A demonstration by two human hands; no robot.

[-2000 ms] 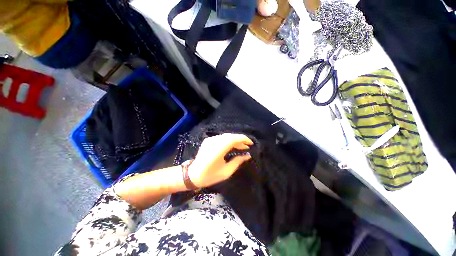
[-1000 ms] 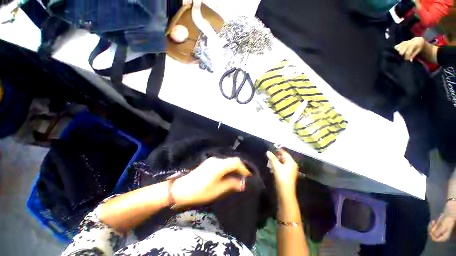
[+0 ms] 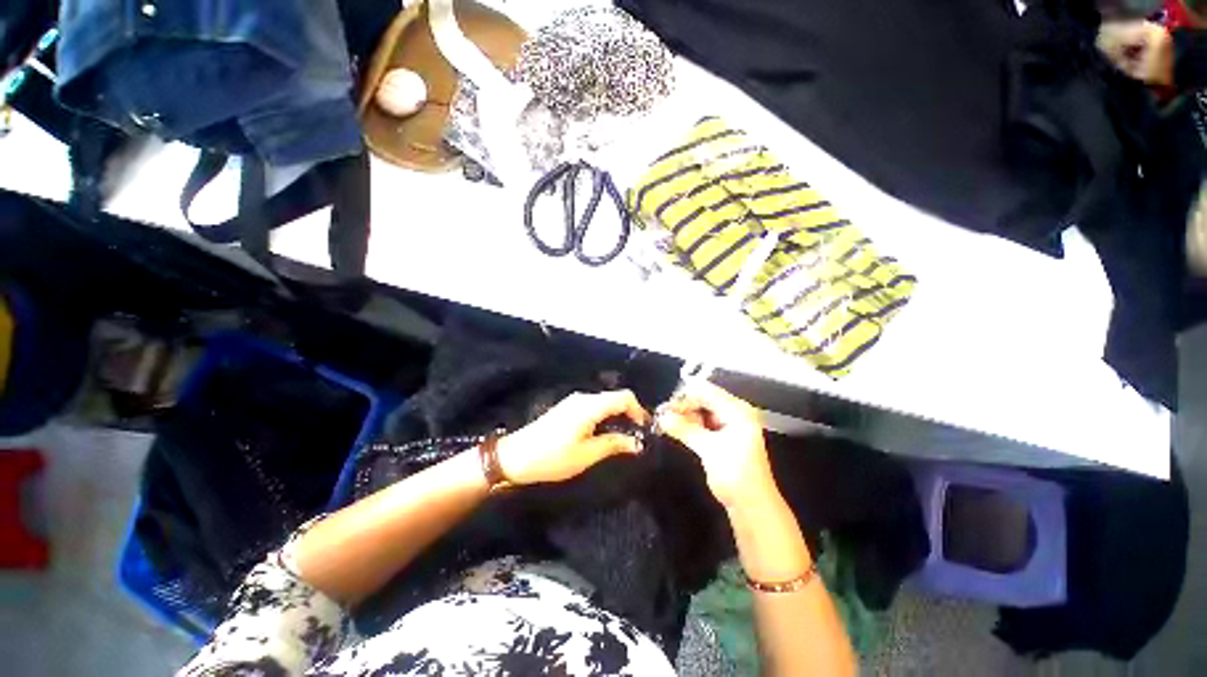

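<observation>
The black garment (image 3: 582, 529) lies over my lap, with a dotted silvery trim (image 3: 430, 447) along its edge left of my wrist. My left hand (image 3: 569, 439) pinches the garment's edge between thumb and fingers. My right hand (image 3: 715, 430) is close to its right, fingertips pinched together at the cloth. A needle or thread in it is too small to make out. Scissors with black looped handles (image 3: 577, 214) lie on the white table (image 3: 450, 271), beside a silver-grey chain or bead heap (image 3: 596, 64) and a striped yellow-green cloth (image 3: 774, 245).
A brown tray (image 3: 397, 139) holds a pale round item. A denim bag (image 3: 199, 73) hangs straps over the table edge. Black cloth (image 3: 874, 119) covers the far side. A blue basket (image 3: 146, 529) stands at left, a purple stool (image 3: 993, 536) at right. Another person's hand (image 3: 1138, 50) is at top right.
The view has swung right. My right hand came into view, then moved left to meet my left hand at the garment. The other person's hand is now nearer the top right corner.
</observation>
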